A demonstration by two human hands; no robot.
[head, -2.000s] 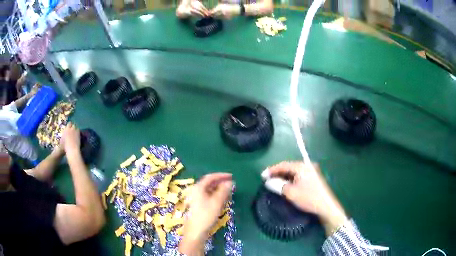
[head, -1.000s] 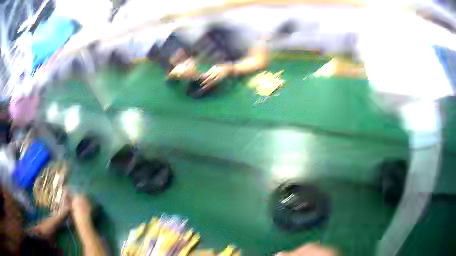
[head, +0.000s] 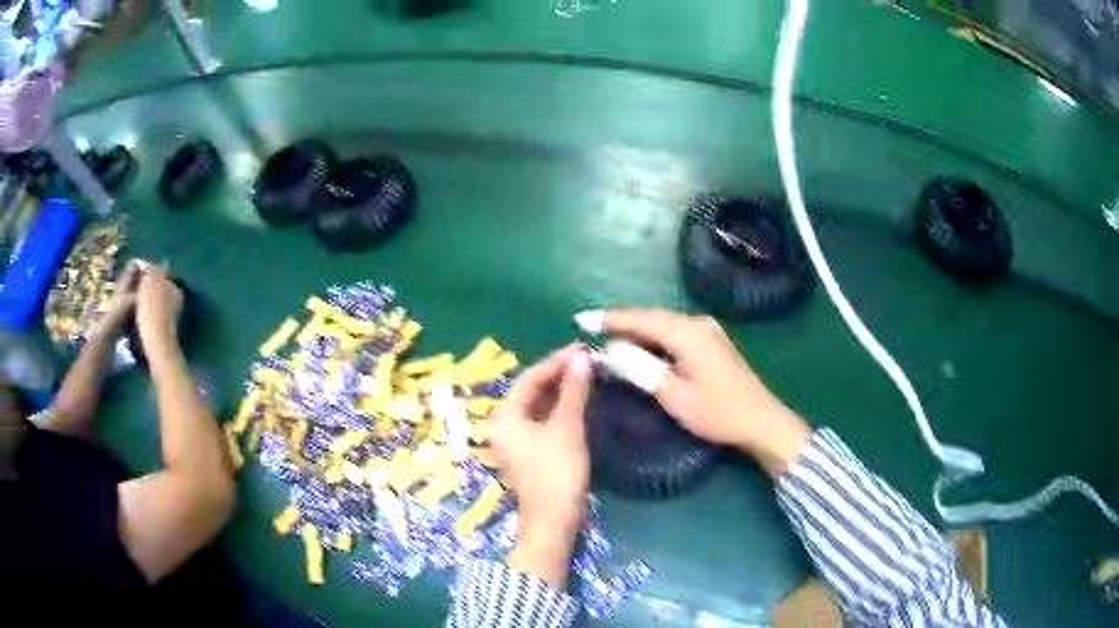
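A black ribbed round housing (head: 650, 454) stands on the green table in front of me, its top partly hidden by my hands. My left hand (head: 546, 429) is at its left edge, thumb and fingertips pinched together. My right hand (head: 699, 374) is over its top, with white covers on the fingertips, reaching towards my left fingertips. The fingertips of both hands nearly meet; I cannot tell whether a small piece is between them. A loose pile of yellow and blue-purple patterned strip pieces (head: 405, 429) lies left of my left hand, partly behind it.
More housings stand beyond, one (head: 746, 255) behind my right hand, one (head: 963, 229) farther right, several at left. A white cable (head: 847, 307) curves down the right side. A cardboard box (head: 969, 558) is by my right sleeve. A neighbour's arms (head: 178, 429) and blue bin (head: 37, 264) are at left.
The view swung up and back, with blur one second ago. My left hand, over the pile's right side two seconds ago, is now at the housing, and both hands' fingertips have come close together.
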